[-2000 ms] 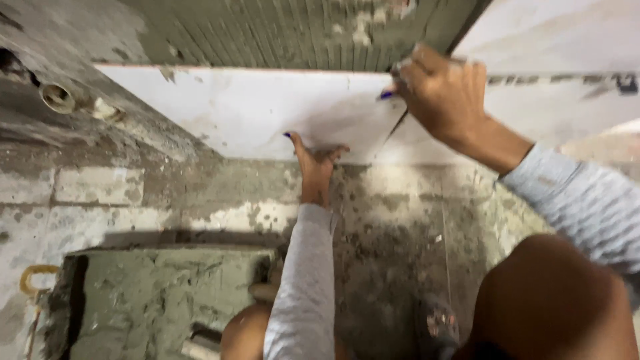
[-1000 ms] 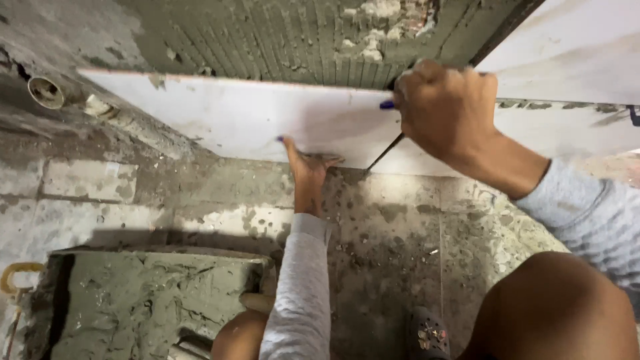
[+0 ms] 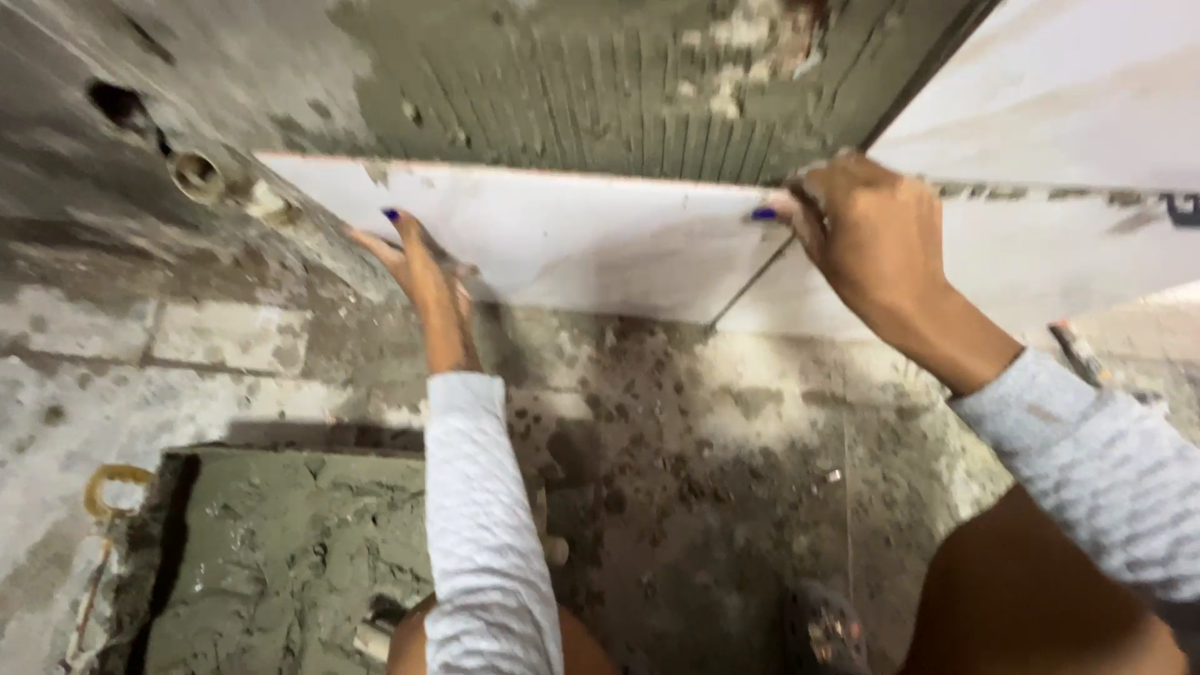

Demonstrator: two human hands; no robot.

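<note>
A white wall tile (image 3: 581,234) stands along the base of the wall, below combed grey mortar (image 3: 600,103). Near the tile's left end, my left hand (image 3: 427,281) rests with fingers spread against its face, holding nothing. My right hand (image 3: 872,225) is closed at the tile's upper right corner, beside the joint with the neighbouring white tile (image 3: 994,253). Whether its fingers grip the edge or a small item there is hidden. A dark slanting line shows at the joint beneath that hand.
A trough of wet grey mortar (image 3: 300,544) sits on the floor at lower left, beside a yellow looped handle (image 3: 117,487). An open pipe end (image 3: 197,176) juts from the left wall. My shoe (image 3: 825,628) is at the bottom. A dark tile spacer or clip (image 3: 1183,208) is at far right.
My left hand has moved left along the tile, from near its middle toward its left end. My right hand stays by the upper right corner. The view has shifted somewhat.
</note>
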